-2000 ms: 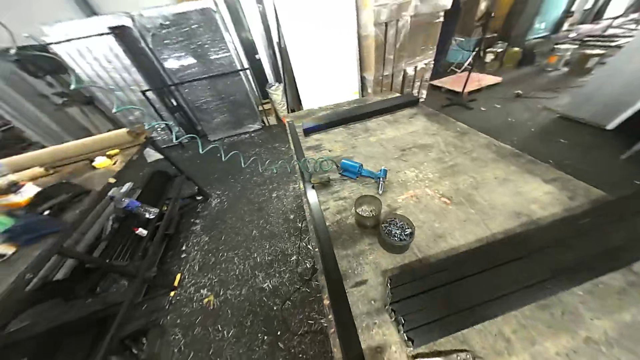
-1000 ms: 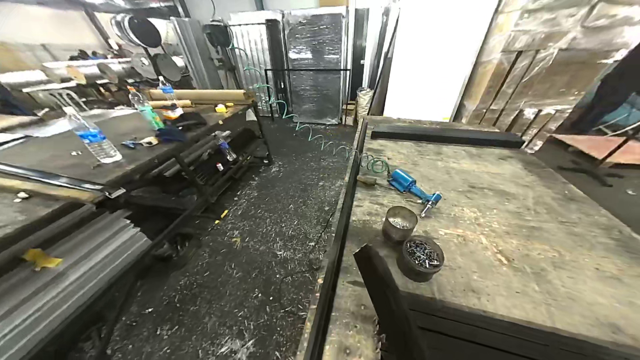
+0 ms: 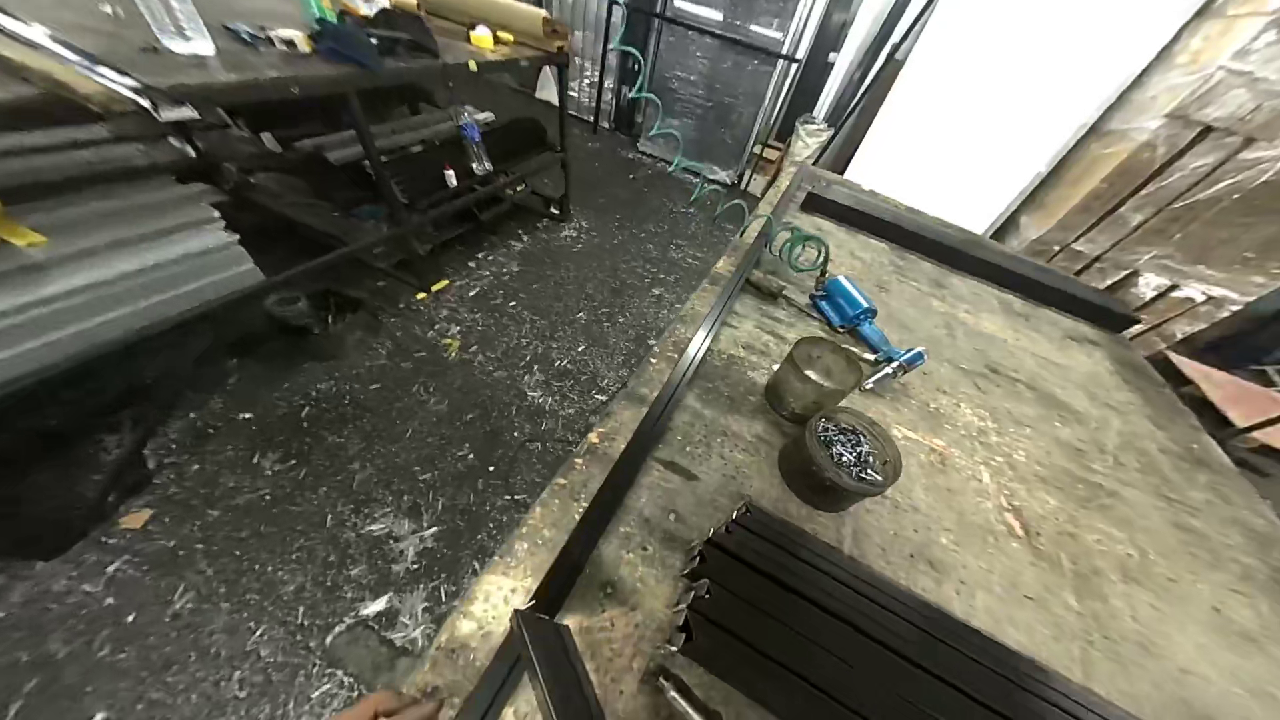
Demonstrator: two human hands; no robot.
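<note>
At the bottom edge, only the fingertips of my left hand (image 3: 388, 706) show, just left of a short visible length of black metal profile (image 3: 555, 665); whether they touch it is unclear. My right hand is out of view. Several black metal profiles (image 3: 860, 630) lie side by side on the worktable (image 3: 1000, 470), and a metal tool tip (image 3: 685, 695) pokes in beside them. Behind them stand a tub of rivets (image 3: 840, 460) and a second round tub (image 3: 812, 378). A blue pneumatic rivet gun (image 3: 865, 320) lies beyond, near a coiled green air hose (image 3: 800, 248).
A long black strip (image 3: 650, 425) runs along the table's left edge, and a black bar (image 3: 960, 255) lies at its far end. Metal scraps litter the floor (image 3: 480, 380). On the left stands another bench (image 3: 250, 75) with plastic bottles and corrugated sheets (image 3: 110, 260).
The view has swung left, then down closer to the table. The raised black profile end by the tubs one second ago now sits low at the table's left edge. Fingertips have come into view.
</note>
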